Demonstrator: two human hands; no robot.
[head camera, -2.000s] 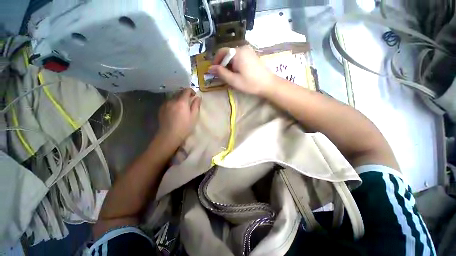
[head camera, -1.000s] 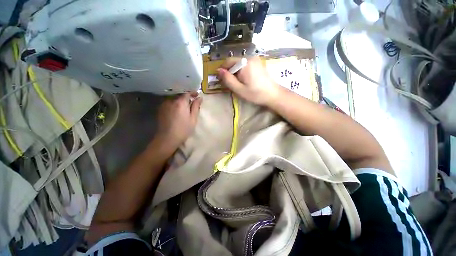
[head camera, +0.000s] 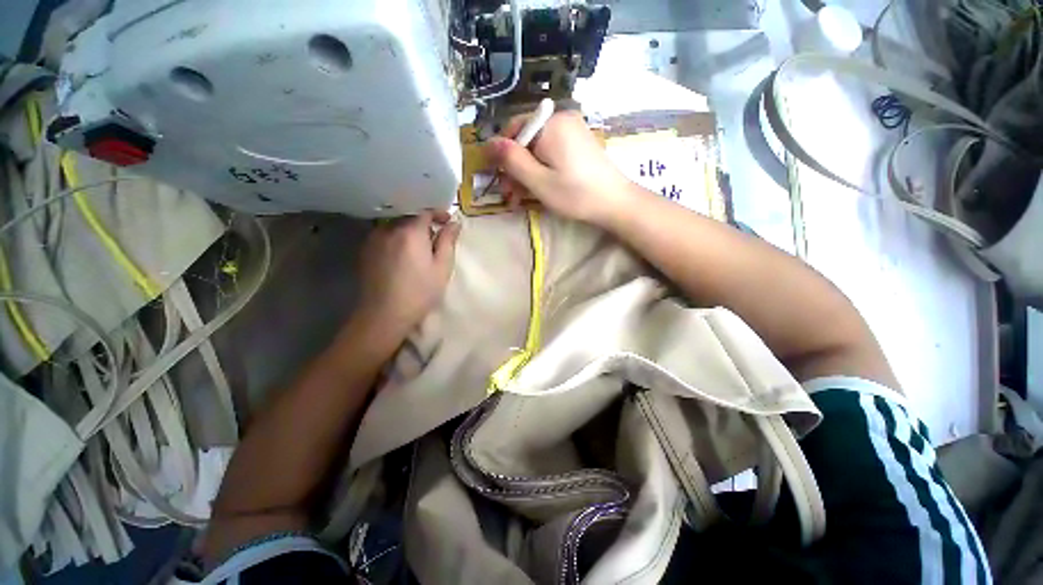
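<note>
A beige bag body (head camera: 486, 291) lies under the machine head and hangs into my lap, its mouth open with a dark zipper (head camera: 538, 473). A yellow tape (head camera: 536, 274) runs down its panel. The yellow clamp frame (head camera: 468, 183) lies on the far end of the panel. My right hand (head camera: 560, 166) is over the clamp window, holding a small white stick (head camera: 535, 122), perhaps a marking pen; a small pale piece (head camera: 485, 183) shows by its fingertips. My left hand (head camera: 408, 263) is at the panel's left edge, fingers bent, fingertips partly hidden beside the machine head.
The white sewing machine head (head camera: 286, 103) with a red button (head camera: 119, 144) fills the upper left. A pale template plate (head camera: 669, 166) with handwriting lies right of the clamp. Stacked bag pieces (head camera: 114, 240) with straps hang at left. More beige straps (head camera: 846, 171) lie at right.
Since two seconds ago the view has shifted slightly. My right hand has moved a little over the clamp window and the white stick stands at a different tilt. My left hand stays at the panel's edge.
</note>
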